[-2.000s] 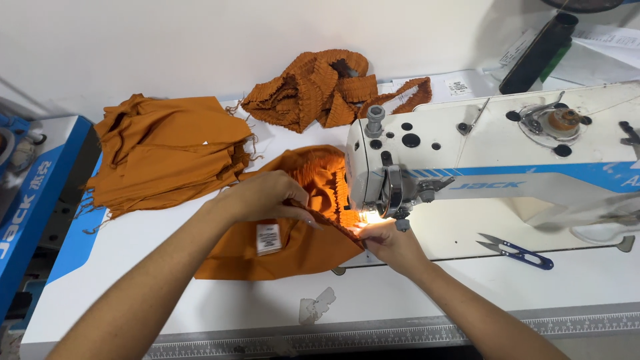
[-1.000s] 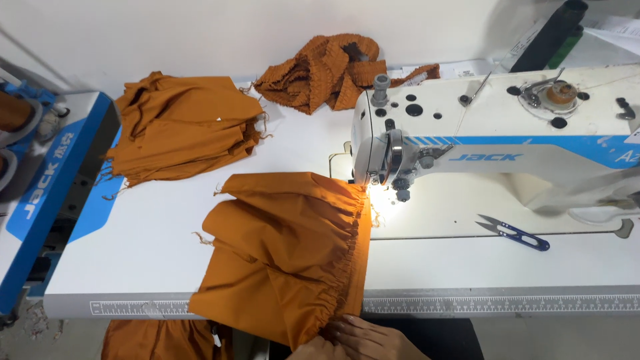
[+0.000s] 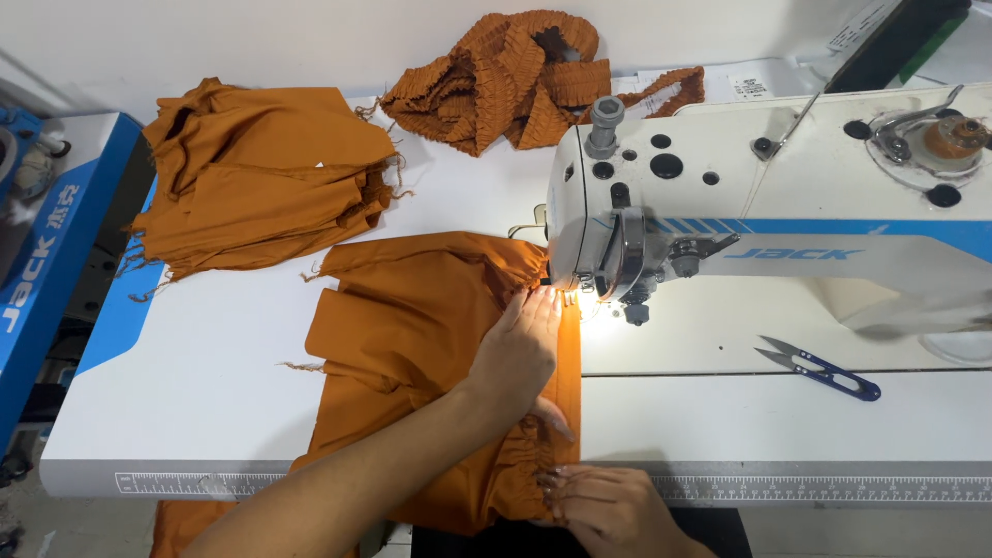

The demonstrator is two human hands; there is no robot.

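A gathered orange-brown fabric piece point(image 3: 403, 310) lies under the needle area of a Jack sewing machine point(image 3: 643, 232), whose lamp lights the spot. My left hand point(image 3: 523, 353) rests on the cloth just before the presser foot, fingers flat near the seam and thumb spread; the foot itself is mostly hidden. Nearer the table's front edge, my right hand point(image 3: 608, 504) pinches the gathered edge beside a smooth band point(image 3: 570, 372) of the same colour. Blue-handled thread snips point(image 3: 825, 372) lie on the machine bed to the right.
A stack of orange-brown cloth pieces point(image 3: 263, 178) with frayed edges lies at the back left. Shirred bands point(image 3: 504, 85) are heaped behind the machine, beside papers point(image 3: 744, 81). A printed ruler point(image 3: 775, 488) runs along the front edge. Another blue-and-white Jack machine part point(image 3: 54, 256) stands at far left.
The cloth with the white label is no longer in view under the needle; a gathered piece lies there. Since one second ago, my left hand has come onto the cloth beside the presser foot.
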